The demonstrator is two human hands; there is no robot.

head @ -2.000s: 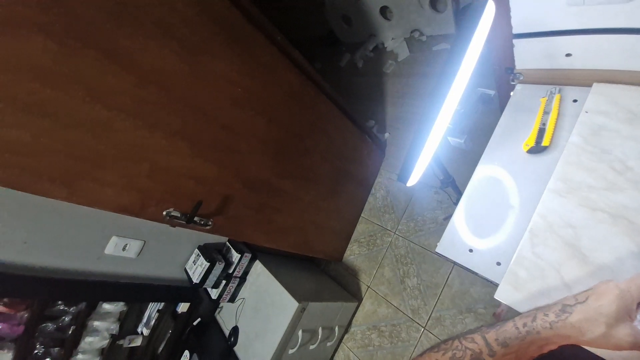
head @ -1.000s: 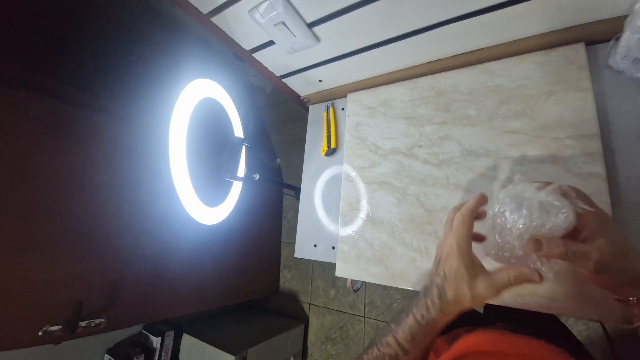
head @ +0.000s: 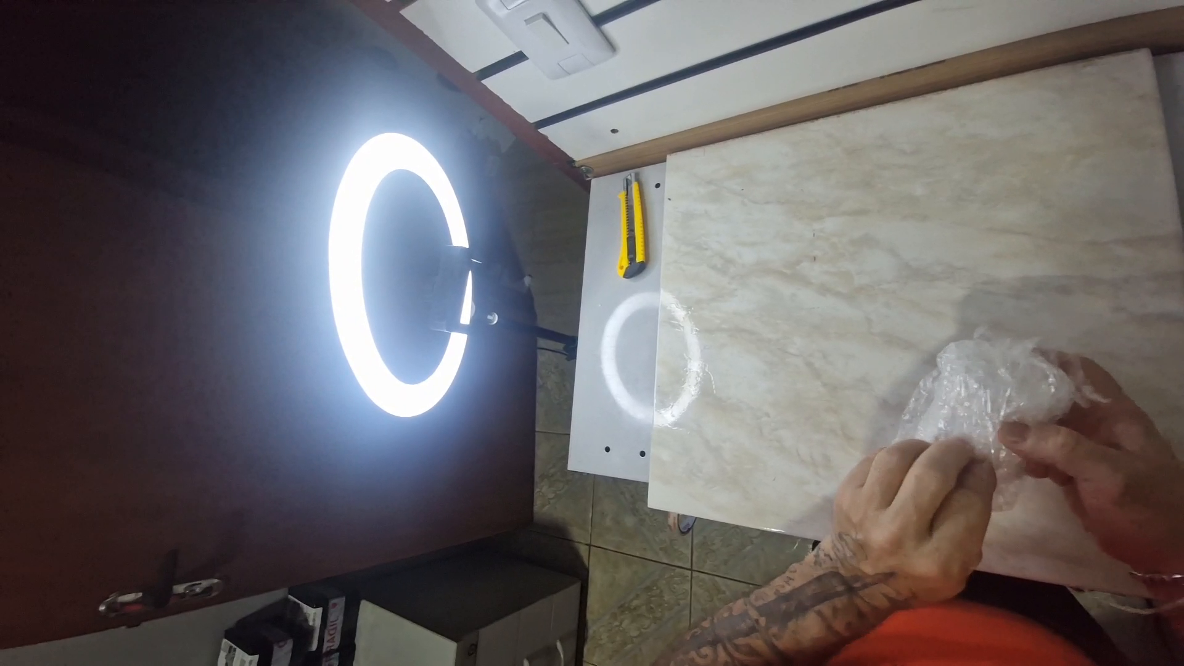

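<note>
A bundle of clear bubble wrap is held between both hands above the near right part of a marbled tile. My left hand, on the tattooed forearm, pinches the lower left edge of the wrap. On the right side, my right hand grips the bundle with the thumb in front and the other fingers partly behind the plastic. Whatever the wrap encloses cannot be made out. A yellow utility knife lies on the grey board beside the tile's left edge, away from both hands.
A lit ring light stands left of the work surface, before a dark brown wooden door. A light switch is on the slatted wall. Below left are a cabinet and small boxes near the tiled floor.
The view has swung right since the oldest frame. My left hand, spread apart from the wrap one second ago, has closed on its edge. The right hand still holds the bundle.
</note>
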